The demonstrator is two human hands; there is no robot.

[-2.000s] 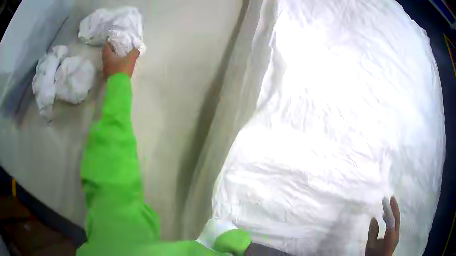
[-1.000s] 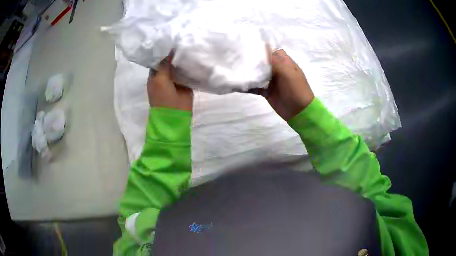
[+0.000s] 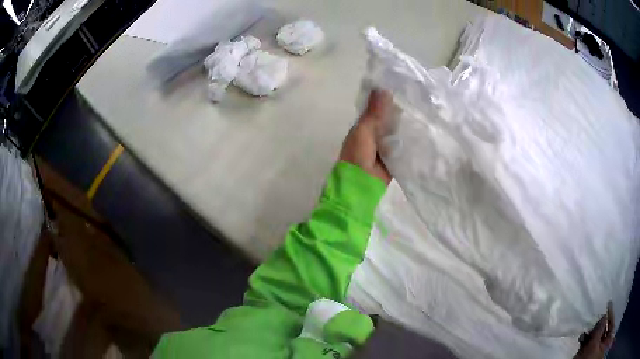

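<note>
A white, wrinkled tissue sheet [image 3: 484,189] is partly opened out between my hands, slightly see-through and raised above the stack. My left hand [image 3: 370,134] grips its left part near the stack's left edge, thumb up. My right hand [image 3: 598,338] is at the lower right corner by the sheet's edge, small and cut off by the frame; its grip is not clear. The white sheet stack [image 3: 400,280] lies under the loose sheet.
Crumpled tissue wads [image 3: 261,72] lie on the pale worktable [image 3: 210,151], beside a grey translucent sheet [image 3: 203,52]. An open brown carton [image 3: 84,245] with white material stands at lower left, on a dark floor with a yellow line. Brown pieces [image 3: 523,10] are at the top right.
The bunched tissue has been pulled out into a wider sheet. My hands have moved apart, the right one to the lower right. The view has turned toward the left table side.
</note>
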